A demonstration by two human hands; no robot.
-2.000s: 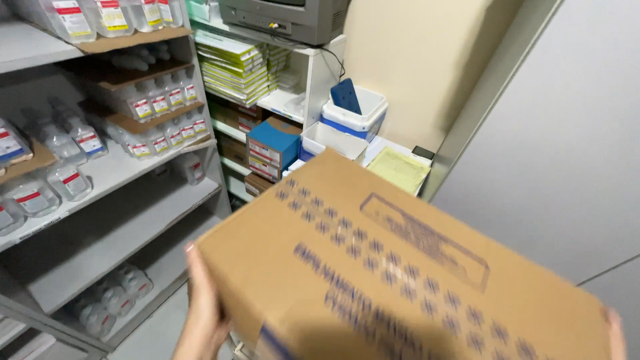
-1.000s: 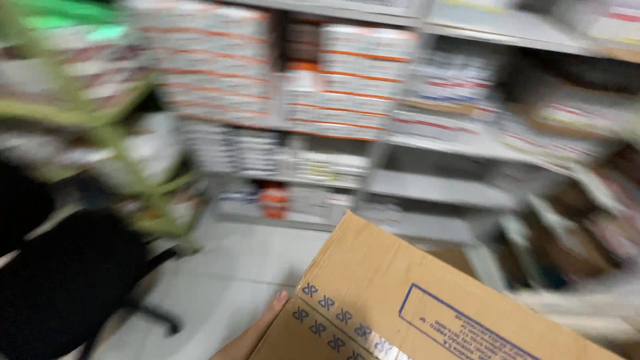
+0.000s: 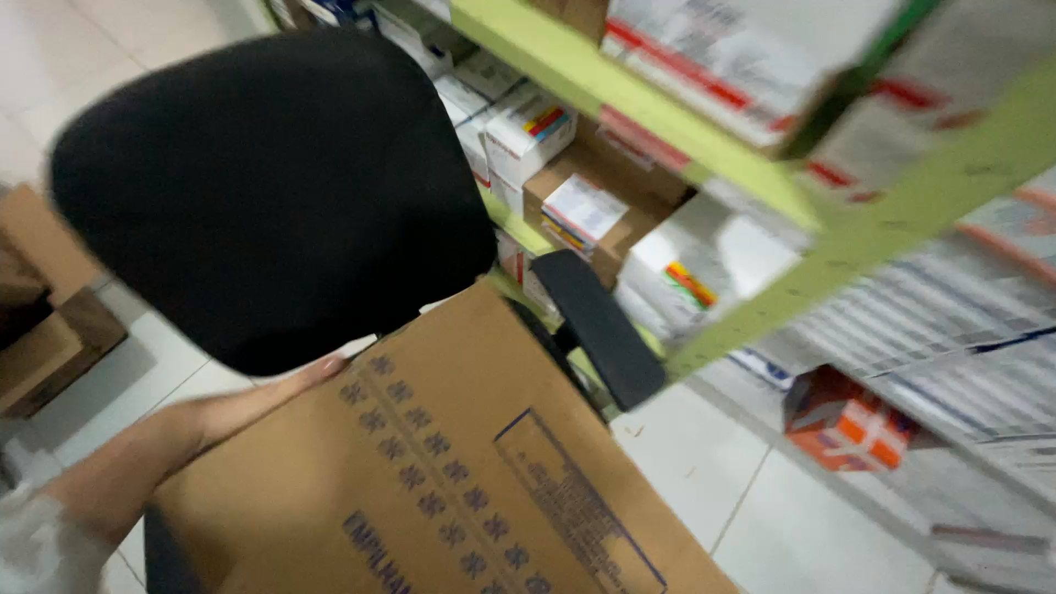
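Note:
A large cardboard box [image 3: 429,462] with blue printing fills the lower middle of the view, tilted. My left hand [image 3: 264,404] presses along its left side, fingertips at the far left edge, the thumb side up; a pale sleeve shows at the wrist. My right hand is out of view. Just beyond the box stands an office chair, its black backrest [image 3: 280,190] behind the far edge and its armrest [image 3: 598,330] at the box's far right corner. Whether box and chair touch cannot be told.
A green metal shelf rack [image 3: 742,322] holding cartons stands behind the chair. Grey shelves with stacked packs and an orange-and-white box [image 3: 850,421] are at the right. An open cardboard box [image 3: 58,346] lies on the tiled floor [image 3: 693,462] at the left.
The view has swung from the bottle shelves past the grey shelves to the office chair, now close ahead. The cardboard box has stayed in hand. My right fingers, at its right edge two seconds ago, no longer show.

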